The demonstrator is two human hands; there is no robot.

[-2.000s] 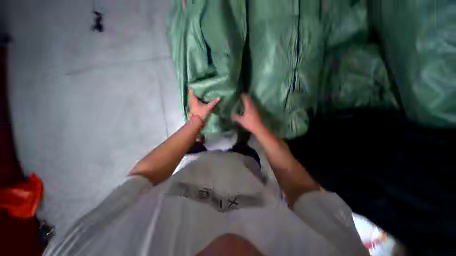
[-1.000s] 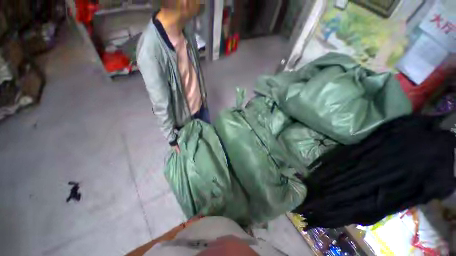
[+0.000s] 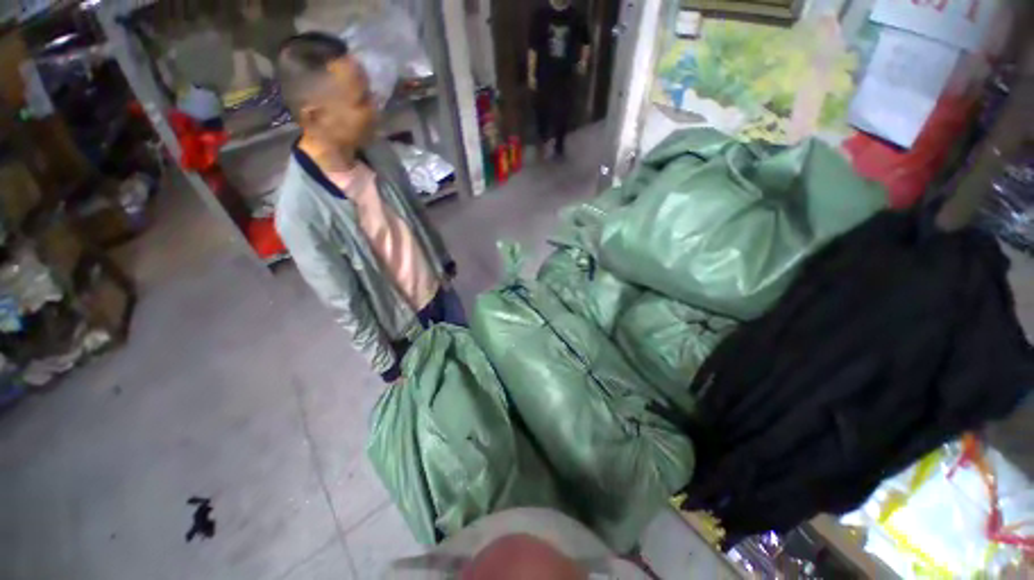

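Observation:
Several shiny green sacks stand and lie piled in front of me. The nearest left sack stands upright and bulges. A second long sack leans beside it, its top gathered into a knot. A large sack lies on top of the pile at the back. A person in a grey-green jacket stands behind the left sack with one hand at its top edge. Neither of my hands is in view; only part of my light shirt shows at the bottom edge.
A black cloth heap lies right of the sacks, above plastic-wrapped goods. Another person in dark clothes is in the doorway. Shelves stand behind. A small black scrap lies on the grey floor.
My hands, at the near sacks two seconds ago, have left the picture. The view has tilted up; the jacketed person's head and the person in the doorway now show.

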